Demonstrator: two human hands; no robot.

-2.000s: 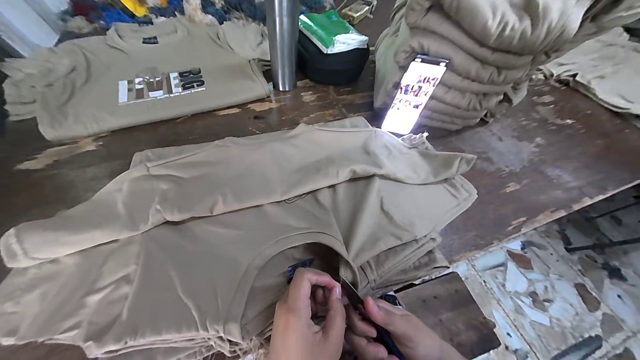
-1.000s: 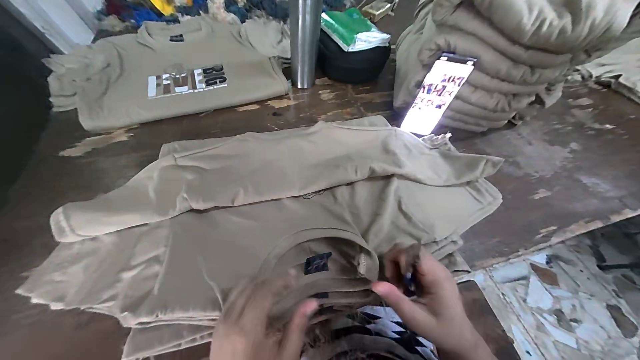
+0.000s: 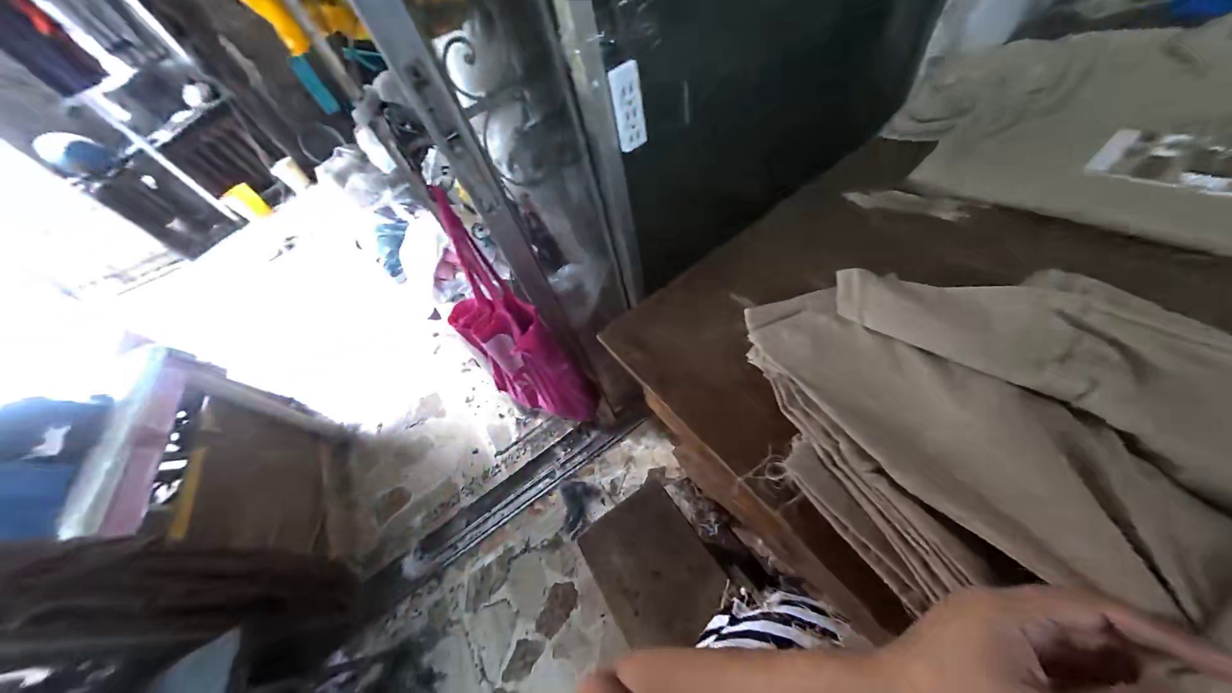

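A stack of folded tan shirts (image 3: 924, 404) lies on the brown wooden table (image 3: 712, 356), with frayed edges and loose threads at its left side. My left hand (image 3: 1020, 640) is at the bottom right, blurred, over the lower part of the stack; its fingers point right and what they touch is unclear. My right hand is outside the view. Farther back on the table, at the upper right, another tan shirt (image 3: 1059, 125) with a pale print lies flat.
A pink bag (image 3: 525, 356) hangs by a metal door frame (image 3: 481, 183) left of the table. A wooden box-like piece (image 3: 260, 472) stands at the lower left. Below the table are a brown board (image 3: 654, 563) and black-and-white striped fabric (image 3: 770, 621). A white socket strip (image 3: 628, 106) is mounted behind.
The view has swung far to the left, toward a bright doorway. The phone, metal tumbler, shirt necklines and my right hand, seen earlier, are out of view.
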